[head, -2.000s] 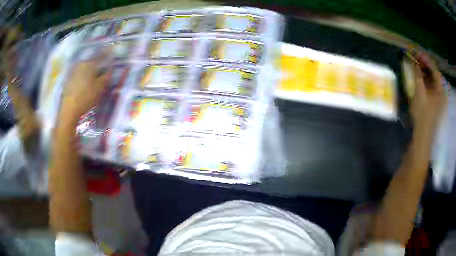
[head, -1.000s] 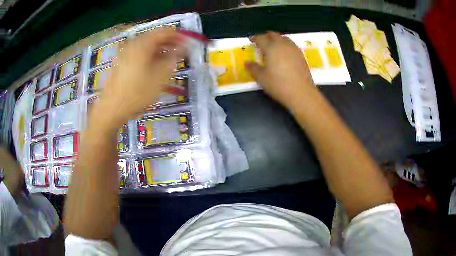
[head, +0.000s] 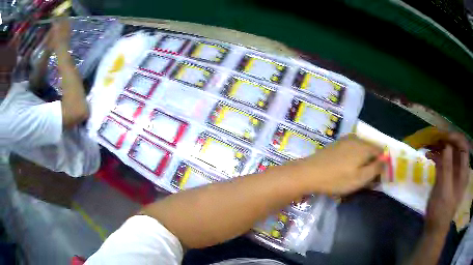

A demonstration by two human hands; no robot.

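My left hand point(head: 355, 166) reaches across the tray to the adhesive sheet point(head: 407, 197). Its fingertips pinch a red-edged window panel point(head: 388, 166), seen nearly edge-on, over the sheet. My right hand point(head: 448, 173) is at the sheet's far right end, partly blurred. A curved yellow adhesive piece point(head: 422, 136) is at its fingertips and looks held. Yellow rectangles show on the sheet between my hands. The clear blister tray point(head: 355, 98) holds rows of panels, red-edged at the left and black with yellow marks at the right. My left forearm hides part of it.
Pale peeled backing papers point(head: 463, 207) lie at the right edge, beside my right hand. A thin whitish interleaf point(head: 325, 227) sticks out under the tray's near right side. Another person's arm point(head: 72, 90) and white sleeve are at the left, beside the tray. A green surface point(head: 311, 26) lies beyond the bench.
My left hand has moved from over the tray to the adhesive sheet with the panel. My right hand has moved to the sheet's right end, with a yellow piece at its fingers. The view has turned.
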